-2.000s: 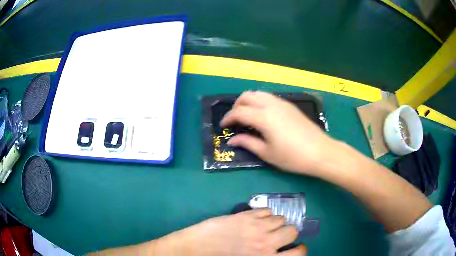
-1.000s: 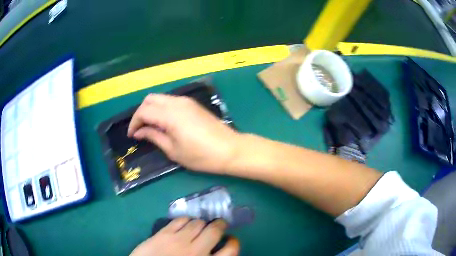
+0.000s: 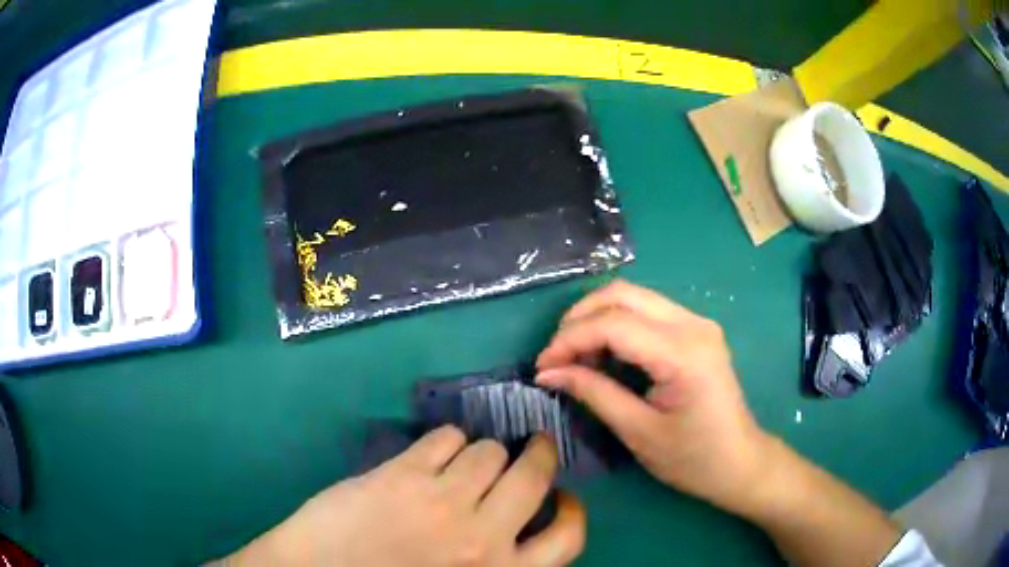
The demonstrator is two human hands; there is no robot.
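Note:
A flat black plastic housing (image 3: 503,408) with pale parallel ribs lies on the green mat at bottom centre. My left hand (image 3: 476,498) is over its near edge, with the fingers curled around a chunky black hand tool (image 3: 539,518), mostly hidden. My right hand (image 3: 653,382) is at the housing's right far edge, thumb and index fingertips pinched together; whether a pin is between them is too small to tell. The black pin tray (image 3: 432,210) lies beyond, with gold contact pins (image 3: 324,290) at its left end.
A white ring-shaped dish (image 3: 799,177) stands on a cardboard piece (image 3: 739,133) at right. Waiting black housings (image 3: 880,266) fan out below it. A blue-rimmed parts bin (image 3: 985,321) is at far right. A blue-rimmed white board (image 3: 111,188) is at left. Yellow tape (image 3: 443,55) crosses behind.
My right hand has moved from over the pin tray back toward me to the housing. My left hand stays at the housing. The camera view has shifted, and the whole tray now shows.

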